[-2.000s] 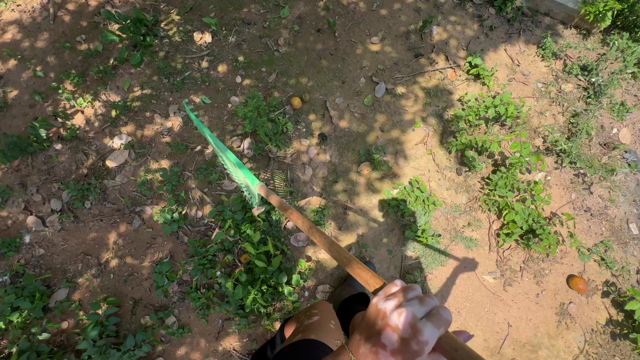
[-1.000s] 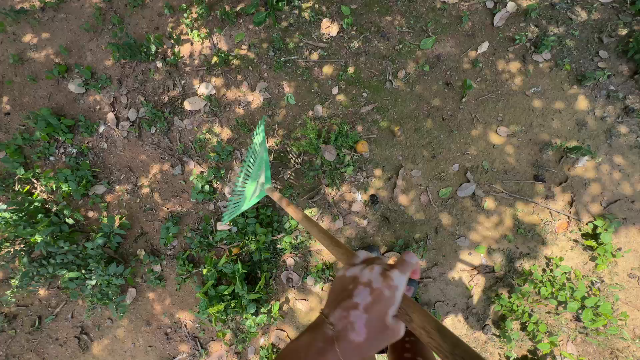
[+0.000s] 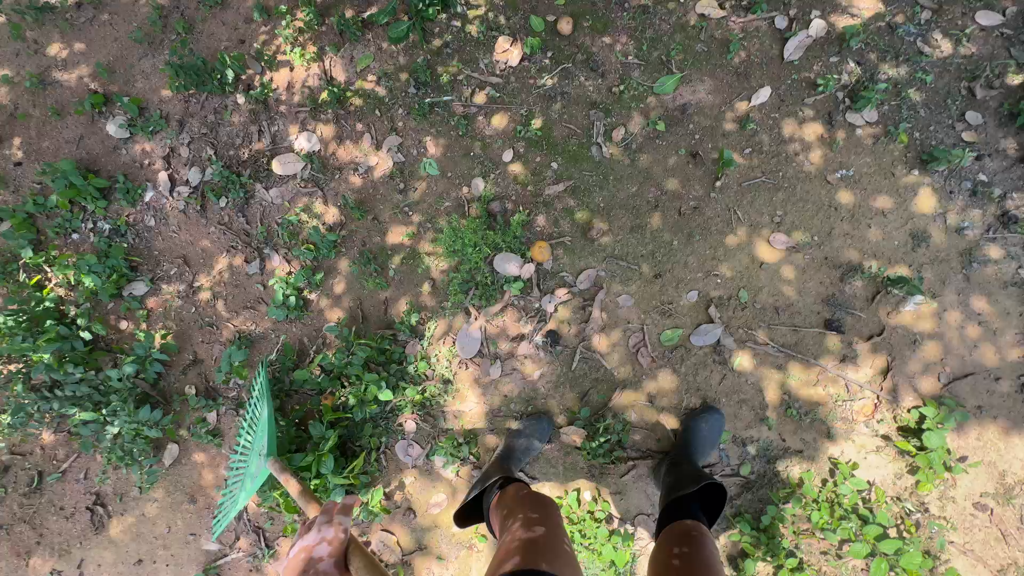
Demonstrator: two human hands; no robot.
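At the lower left edge, my left hand (image 3: 322, 541) is closed around the wooden handle (image 3: 296, 490) of a rake. The green fan-shaped rake head (image 3: 254, 452) lies beyond the hand, left of a patch of low green plants (image 3: 340, 416); whether its tines touch the soil cannot be told. The handle's far end runs out of the bottom of the view. My right hand is not in view.
My feet, in dark rubber boots (image 3: 512, 456) (image 3: 694, 452), stand on bare soil. Dry leaves (image 3: 469, 339), a small orange fruit (image 3: 541, 252), twigs (image 3: 824, 366) and green weeds (image 3: 60, 344) are scattered about under dappled shade.
My left hand and the rake have moved toward the lower left of the view. Both boots now show fully, while one second ago they were mostly hidden. The view has shifted.
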